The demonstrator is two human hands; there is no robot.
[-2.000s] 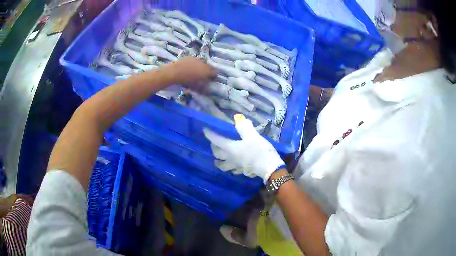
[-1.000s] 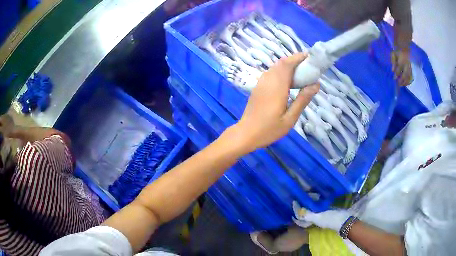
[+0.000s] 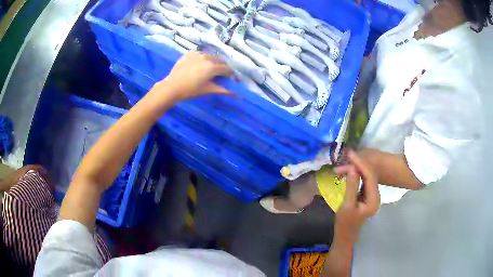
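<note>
A blue crate (image 3: 270,116) on top of a stack holds rows of pale grey limb parts (image 3: 265,51), with toes at the right side. My left hand (image 3: 197,76) is at the crate's near-left rim, with its fingers over the rim and its thumb apart. No part shows in it. My right hand (image 3: 358,189) is raised beyond the crate's near right corner, with fingers partly bent and apart, and nothing visible in it.
A person in white (image 3: 432,103) stands at the right, a gloved hand (image 3: 308,166) near the crate corner. A lower crate (image 3: 130,203) with blue parts is at left, beside a person in stripes (image 3: 27,216). A crate of orange parts (image 3: 307,263) is below.
The pale limb part that my left hand held up over the crate is out of that hand. The hand has moved down to the rim. My right hand has come into view.
</note>
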